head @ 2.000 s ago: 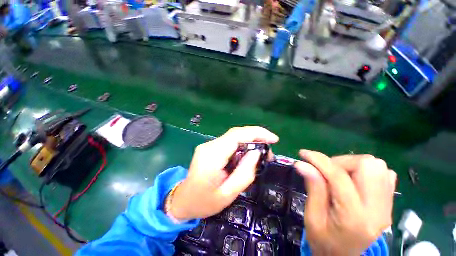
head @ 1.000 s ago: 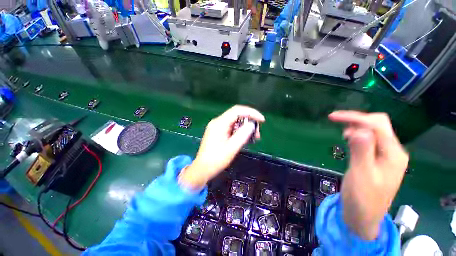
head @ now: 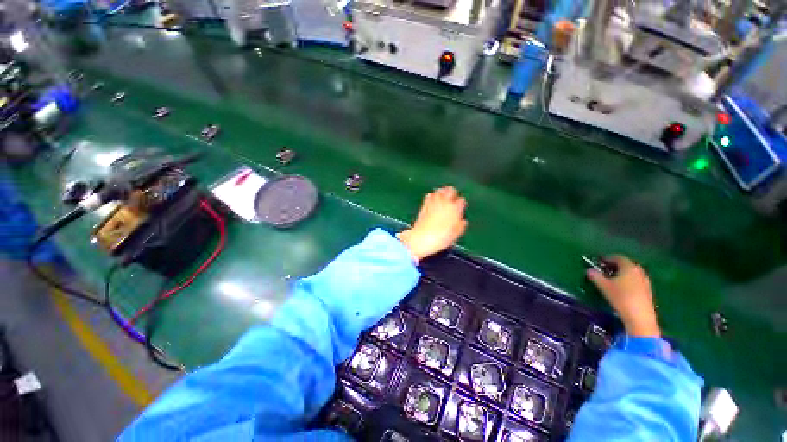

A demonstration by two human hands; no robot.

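Observation:
My left hand (head: 438, 223) is reached out over the green surface just past the tray's back edge, fingers curled down; whatever may be under its fingers is hidden. My right hand (head: 628, 289) is beyond the tray's back right corner, its fingertips on a small dark watch housing (head: 607, 268) with a thin bright metal thing beside it. The black blister tray (head: 535, 289) lies in front of me, with several square housings (head: 487, 378) in its pockets.
Several small units (head: 353, 182) stand in a spaced row on the green surface (head: 414, 147). At left are a round mesh-like disc (head: 286, 200), a pale paper (head: 235, 192) and a black device (head: 164, 233) with wires. A white adapter (head: 719, 408) is at right. Grey machines (head: 414, 43) stand opposite.
My left hand has moved forward, and the housing seen in it earlier no longer shows. My right hand has lowered onto the unit at the right. The whole view has shifted.

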